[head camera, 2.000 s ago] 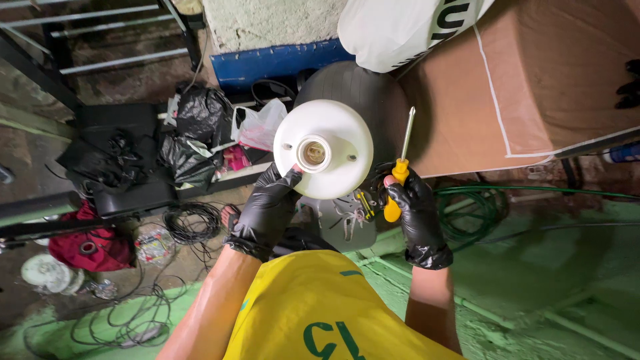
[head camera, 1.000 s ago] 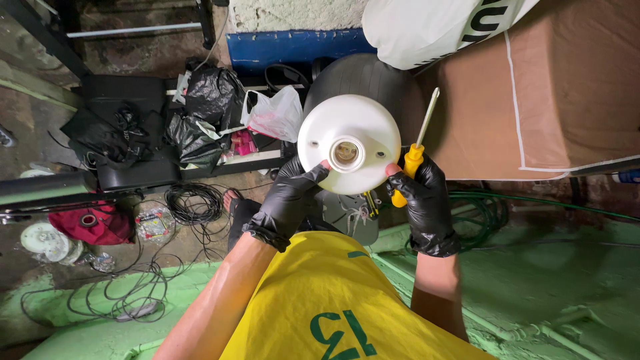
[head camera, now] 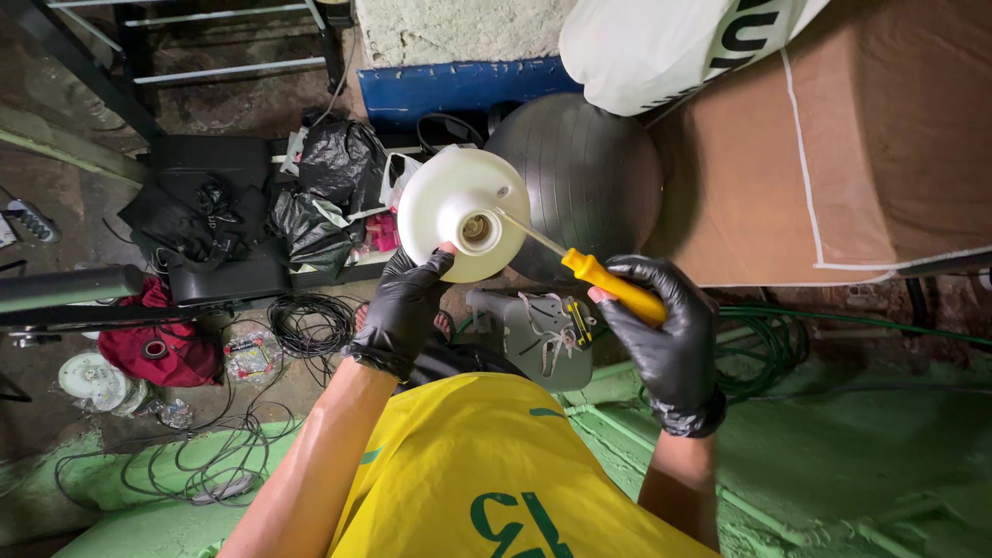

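My left hand (head camera: pixel 403 310), in a black glove with the thumb tip bare, grips the lower edge of a round white lamp holder (head camera: pixel 426 201). Its threaded socket faces up towards me, and a screw hole shows near its upper right rim. In my gloved right hand (head camera: pixel 659 333) is a screwdriver with a yellow handle (head camera: pixel 616 287). The shaft points up and left, and its tip lies at the rim of the socket collar; whether it touches cannot be told.
Below my hands stands a grey step or stool (head camera: pixel 535 356) with strips and a yellow-black tool on it. Behind are a black exercise ball (head camera: pixel 581 178) and black plastic bags (head camera: pixel 341 163). Coiled cables (head camera: pixel 310 325) and a red bag (head camera: pixel 159 341) lie left; a green hose (head camera: pixel 759 349) lies right.
The screwdriver, upright beside the lamp holder before, now leans left with its tip over the holder. The lamp holder is tilted differently, and my right hand has turned.
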